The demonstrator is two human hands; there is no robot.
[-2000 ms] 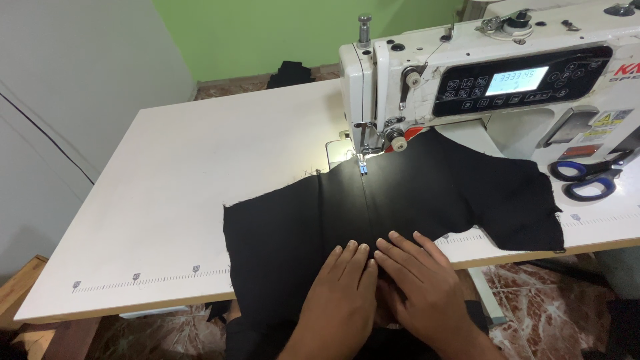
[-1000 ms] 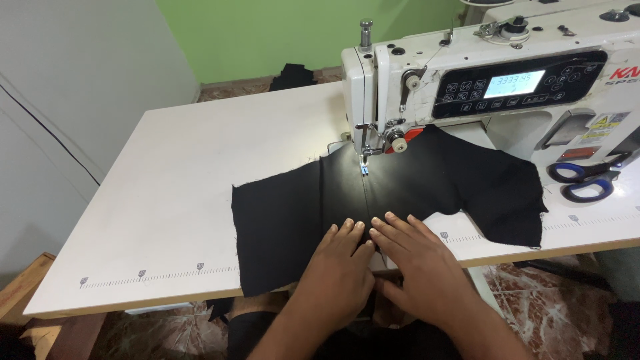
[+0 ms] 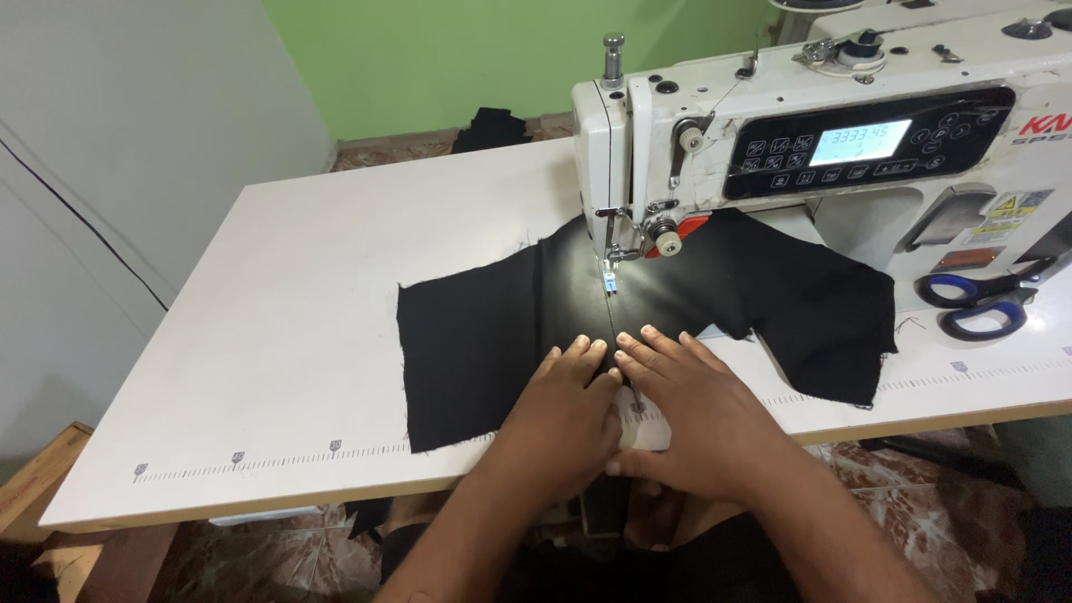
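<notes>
Black fabric [image 3: 469, 343] lies spread under the presser foot [image 3: 610, 278] of a white industrial sewing machine [image 3: 620, 151]. A seam line runs from the foot toward me. My left hand [image 3: 569, 410] rests on the fabric's near edge, left of that line, fingers bent and close together. Just right of the line, my right hand [image 3: 695, 402] presses its fingertips on the cloth, with its thumb low near the left hand. Neither hand visibly grips the fabric. The needle tip cannot be made out.
Scissors with black and blue handles [image 3: 984, 310] lie right of the fabric, beneath the machine arm. A printed ruler scale [image 3: 335, 450] follows the near edge of the white table [image 3: 276, 293]. Dark cloth [image 3: 492, 130] sits beyond the far edge. The machine carries a lit control panel [image 3: 871, 142].
The fabric has moved away from me under the presser foot, and its near edge now lies on the tabletop rather than over the table's front edge. Both hands stay on it near the seam.
</notes>
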